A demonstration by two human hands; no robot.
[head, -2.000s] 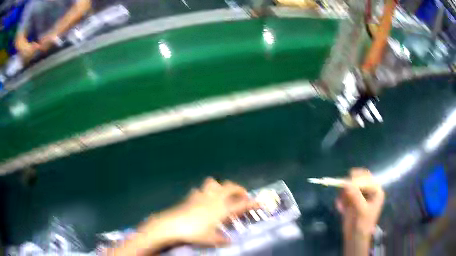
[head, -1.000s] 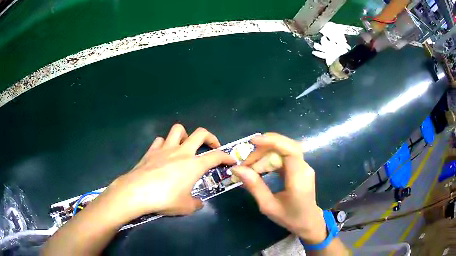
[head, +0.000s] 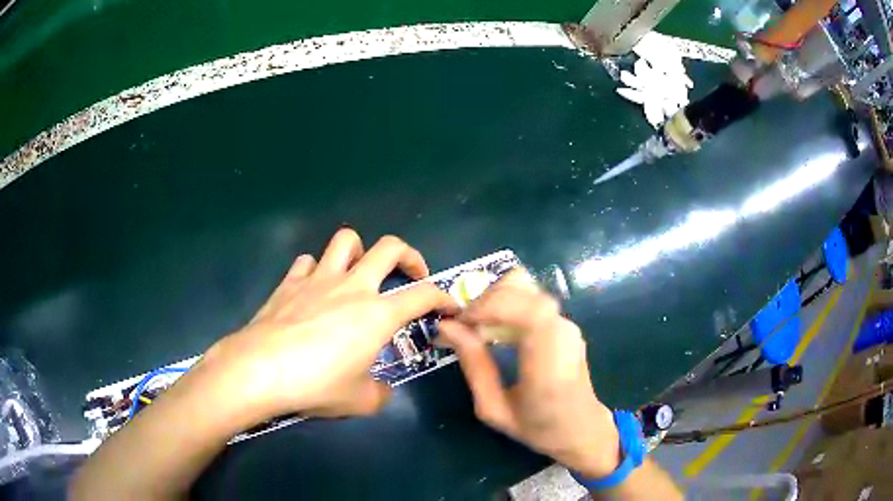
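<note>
The long open power strip base (head: 416, 354) lies slanted on the dark green work surface, crowded with parts. A yellow-white round component (head: 472, 285) sits near its right end. Blue lead wires (head: 157, 380) show near its left end. My left hand (head: 328, 333) spans the middle of the strip, fingertips on its parts, holding it. My right hand (head: 524, 357), with a blue wristband, is pinched over the right part. The cream hand tool (head: 499, 334) shows only partly between its fingers; its tip is hidden.
The dispensing gun (head: 707, 115) hangs at upper right, its translucent nozzle (head: 627, 167) pointing down-left. White gloves (head: 654, 80) lie by the metal post (head: 627, 22). A speckled rail (head: 294, 68) borders the conveyor. The white cord (head: 49, 450) and clear plastic bag (head: 22, 401) are at left.
The right hand came from beside the strip onto its right part, with the tool. Since a second ago, its fingers have curled further over the tool; the left hand stays on the strip.
</note>
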